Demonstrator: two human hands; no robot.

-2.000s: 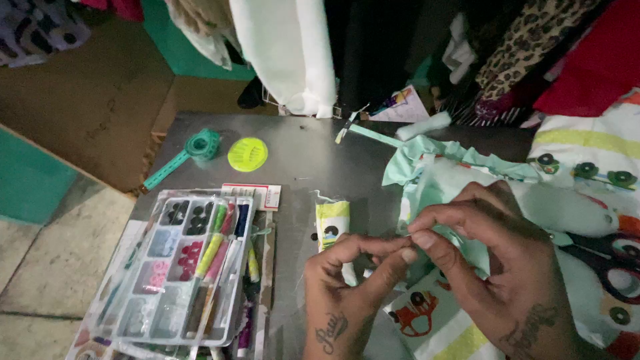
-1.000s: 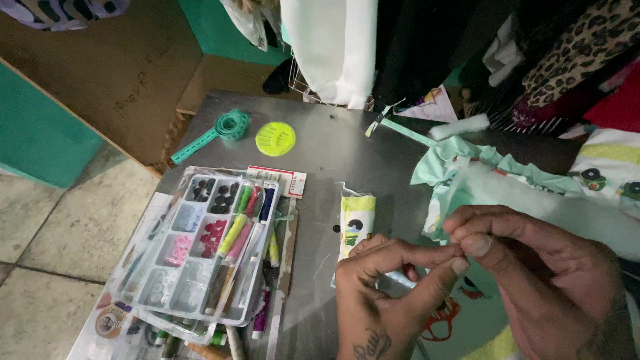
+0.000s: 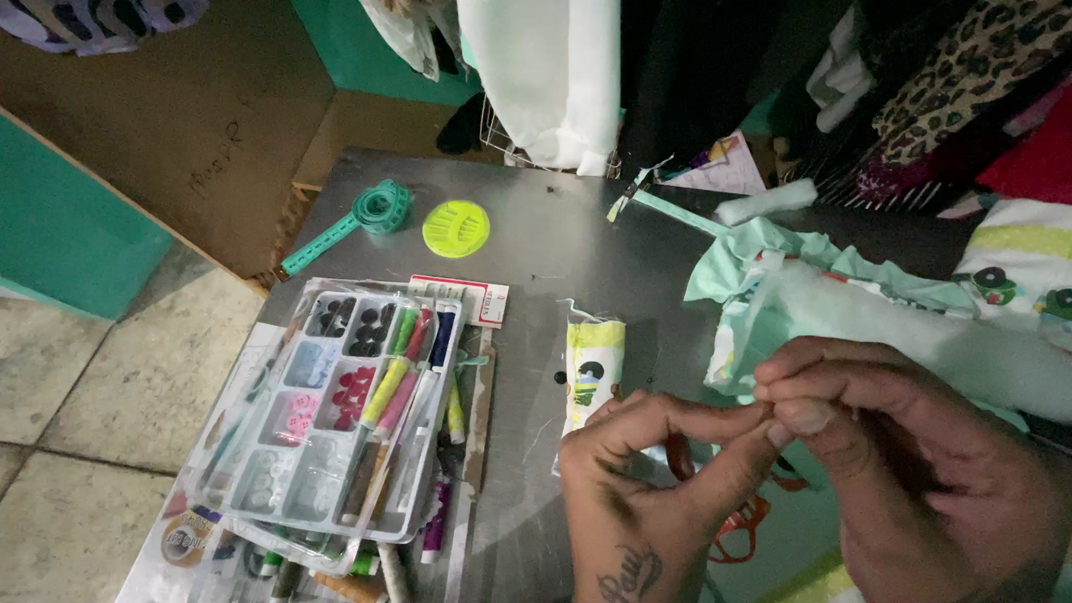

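Note:
My left hand and my right hand meet at the fingertips, thumb and forefinger pinched on each. Whatever is between them is too small to make out. Behind my left hand lies a small printed fabric piece with a yellow band and loose thread at its top. Beyond my right hand are mint ruffled fabric and white batting. To the left, a clear plastic sewing box holds buttons and thread spools. A needle packet sticks out from behind the box.
A teal tape measure and a round yellow-green plastic case lie at the back of the metal table. Loose spools lie below the box. A mint strip extends from the ruffle. Clothes hang behind, and printed fabric lies far right.
The fingertips of both hands stay together throughout. Black-handled scissors at the right in the oldest frame are out of sight now. The view has shifted somewhat.

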